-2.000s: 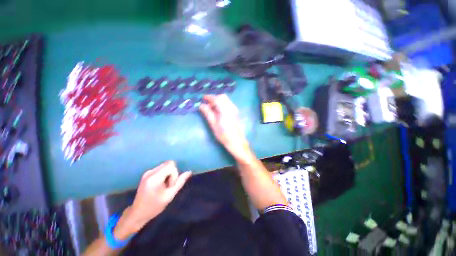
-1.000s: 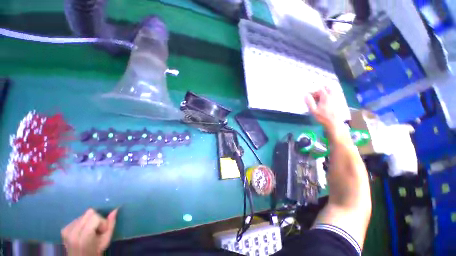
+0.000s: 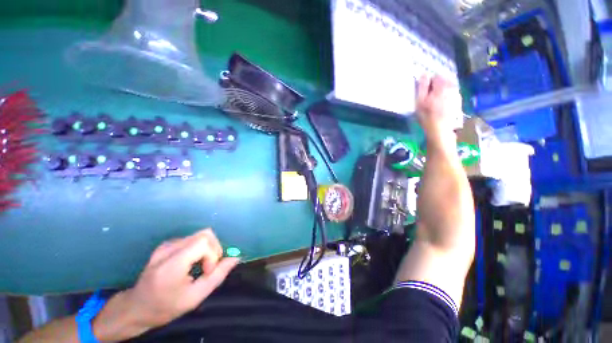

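My right hand (image 3: pixel 435 100) is over the right part of the raised white tray (image 3: pixel 372 74), fingers bent at its surface; whether it holds anything cannot be told. My left hand (image 3: pixel 178 271) is loosely curled at the bench's front edge, with no object visible in it. Small black modules (image 3: pixel 134 130) with green dots lie in two rows on the green-teal mat. The front row (image 3: pixel 131 164) is shorter than the back row. The red lead wires (image 3: pixel 17 147) lie in a pile at the left, cut off by the picture's edge.
A clear fume hood (image 3: pixel 151 60) and small fan (image 3: pixel 258 100) stand behind the rows. A black holder with a yellow sponge (image 3: pixel 294 186), a round reel (image 3: pixel 335 202), a dark metal box (image 3: pixel 379 191) and green-rimmed spools (image 3: pixel 404 154) stand right. Another white tray (image 3: pixel 315 285) is below the bench edge.
My right hand has left the module rows and reached to the raised white tray. The view has swung right. My left hand stays curled near the bench edge.
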